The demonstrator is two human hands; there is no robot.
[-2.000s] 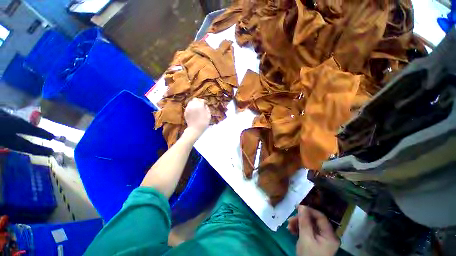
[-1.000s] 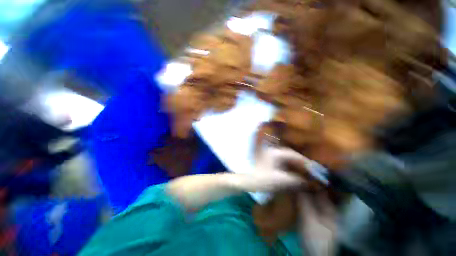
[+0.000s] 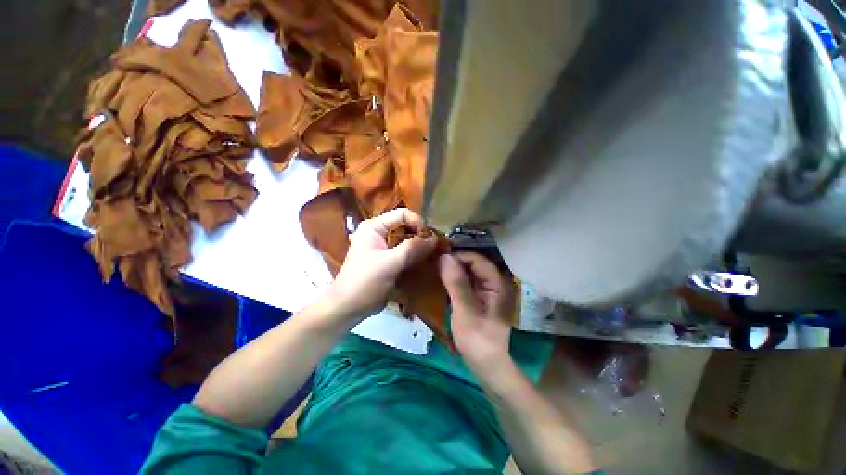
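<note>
A rust-brown fabric piece (image 3: pixel 423 295) hangs between my hands at the front of the sewing machine (image 3: pixel 594 139). My left hand (image 3: pixel 373 263) pinches its upper edge from the left. My right hand (image 3: pixel 479 299) holds it from the right, with its fingertips close to my left ones. The dark presser foot area (image 3: pixel 475 243) is just beyond my fingertips, partly under the cream-white machine head. The needle itself cannot be made out.
A smaller pile of brown pieces (image 3: pixel 172 139) lies at the left table edge. The main brown heap (image 3: pixel 325 37) lies behind and left of the machine head. A blue bin (image 3: pixel 83 343) stands below left. A cardboard box (image 3: pixel 765 408) is on the floor at lower right.
My left hand has moved from the smaller pile to the machine front. My right hand has come up beside it, and both now hold a brown piece. The view has swung right.
</note>
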